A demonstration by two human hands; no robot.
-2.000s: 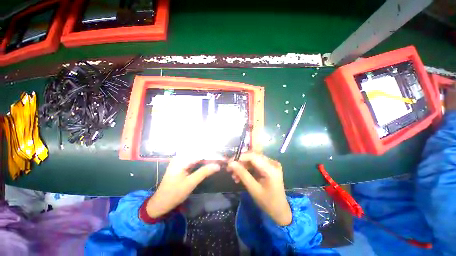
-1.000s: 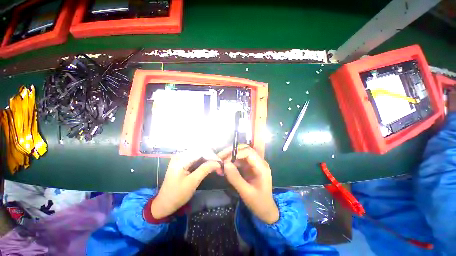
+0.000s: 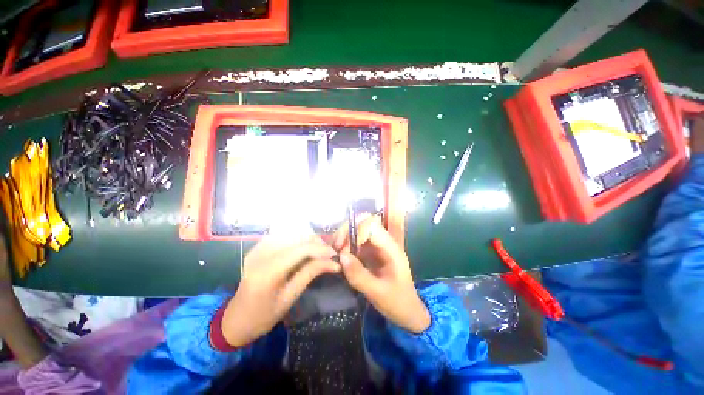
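Observation:
An opened tablet unit [image 3: 270, 181] lies in a red-orange foam tray [image 3: 187, 189] in front of me, its battery glaring white. My left hand [image 3: 270, 281] and my right hand [image 3: 386, 274] meet at the tray's near edge, fingertips almost touching. My right hand grips a thin black flex cable [image 3: 353, 231] that points up over the tablet's lower right part. My left fingertips are pinched close to its lower end; whether they hold it too is hard to tell. A tangled pile of black flex cables [image 3: 120, 150] lies left of the tray.
Tweezers [image 3: 453, 183] lie right of the tray. Another tablet tray [image 3: 533, 154] stands further right, below a grey post [image 3: 575, 38]. Orange flex ribbons [image 3: 32, 204] lie far left. A red-handled tool [image 3: 533, 289] is at the bench edge. Two trays are at upper left. People sit on both sides.
The black cable in my right hand has turned more upright and sits slightly further left. My left hand has closed in around the meeting fingertips. A neighbour's arm now shows at lower left.

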